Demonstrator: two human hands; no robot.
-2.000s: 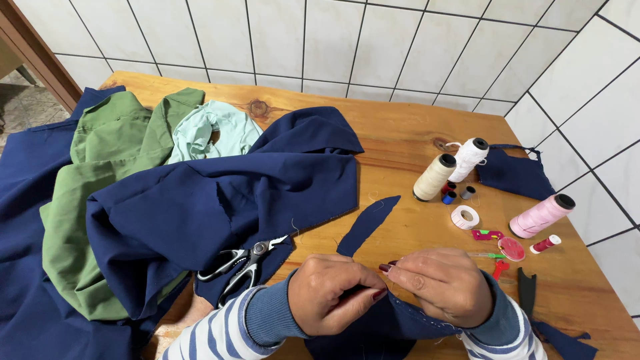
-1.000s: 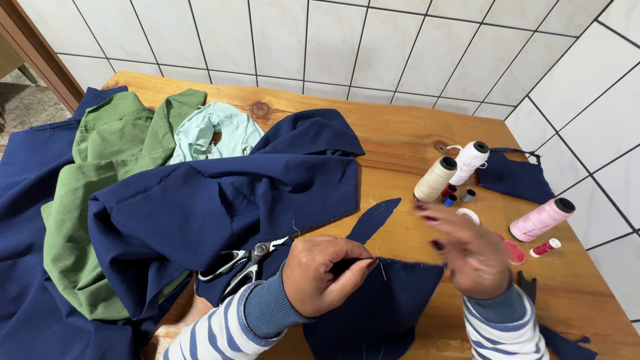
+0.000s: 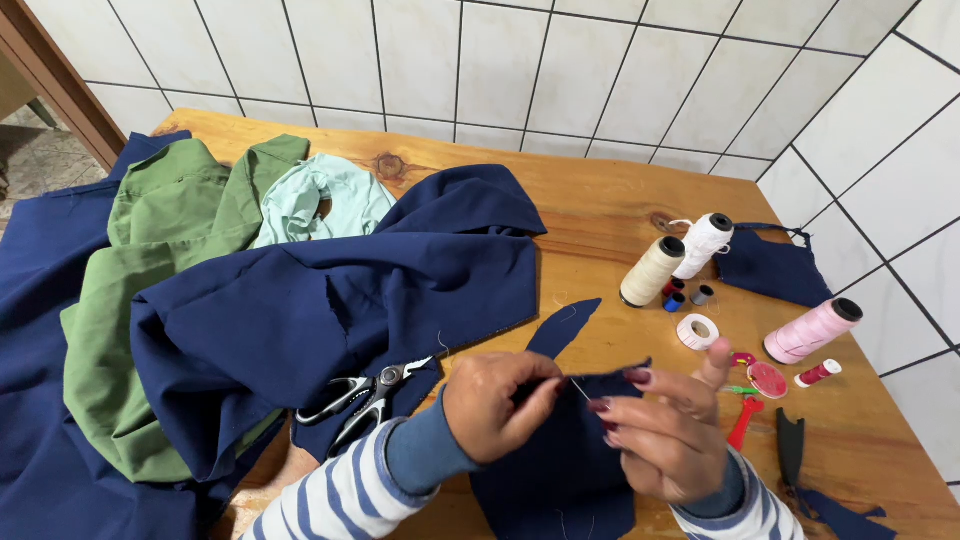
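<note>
My left hand (image 3: 499, 405) pinches the top edge of a navy fabric piece (image 3: 555, 480) between thumb and fingers. A thin sewing needle (image 3: 580, 390) slants from that edge toward my right hand (image 3: 664, 427), whose thumb and a fingertip close on its other end. The index finger of the right hand is raised. The navy piece hangs below both hands, with loose pale threads near its bottom. Open scissors (image 3: 390, 376) lie just left of my left hand on navy cloth. A narrow pointed navy scrap (image 3: 564, 328) lies behind the hands.
Navy cloth (image 3: 420, 292), green cloth (image 3: 172, 195) and light mint cloth (image 3: 337, 191) are heaped at left. At right stand a cream thread cone (image 3: 651, 274) and a white one (image 3: 703, 246); a pink cone (image 3: 810, 331), tape roll (image 3: 697, 331), small spools and a navy scrap (image 3: 769, 266) lie nearby.
My right hand swung away to the right, then came back to the needle at the fabric edge. The left hand has kept its pinch on the fabric.
</note>
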